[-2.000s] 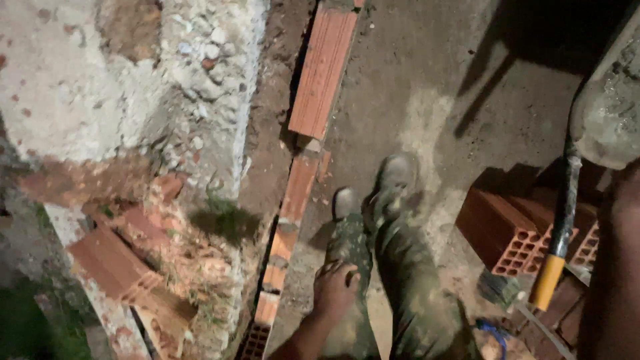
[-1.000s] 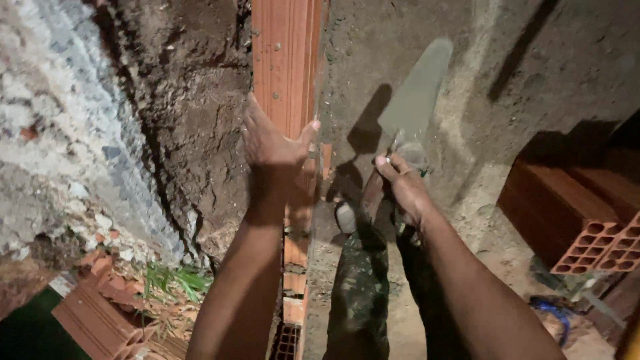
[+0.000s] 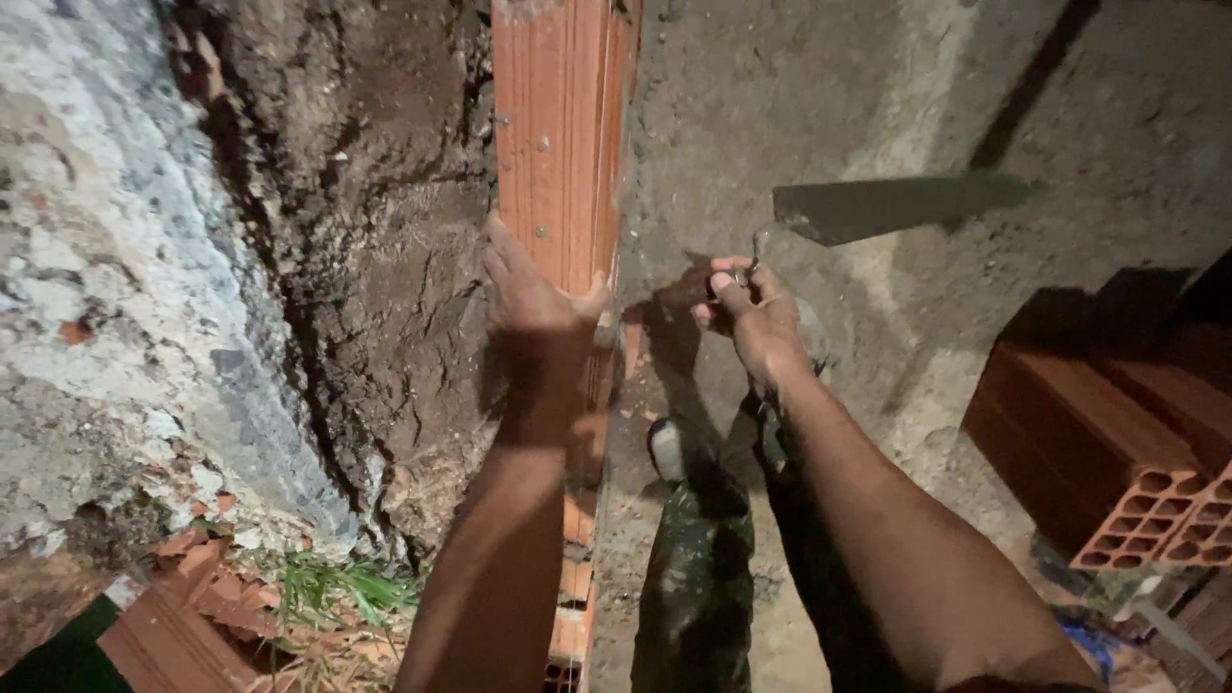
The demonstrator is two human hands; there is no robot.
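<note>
My left hand [image 3: 541, 298] grips the near end of a ribbed red clay brick [image 3: 553, 135], thumb on its right side and fingers on its left. That brick lies lengthwise at the top of a narrow brick wall [image 3: 577, 539], whose lower courses run down behind my left forearm. To the right, my right hand [image 3: 756, 313] is closed round a bricklayer's trowel [image 3: 885, 207]. Its blade points right, over the floor, and the handle is mostly hidden by my fingers.
Hollow clay bricks [image 3: 1088, 433] are stacked at the right. A rough earth bank [image 3: 385, 241] and a broken concrete edge [image 3: 221, 318] border the wall on the left. Brick rubble [image 3: 183, 626] and grass [image 3: 346, 582] lie at lower left. My legs [image 3: 693, 568] are right of the wall.
My left hand has stayed on the brick since one second ago. The trowel blade has swung from pointing up the view to pointing right. Two seconds ago neither hand was at the brick.
</note>
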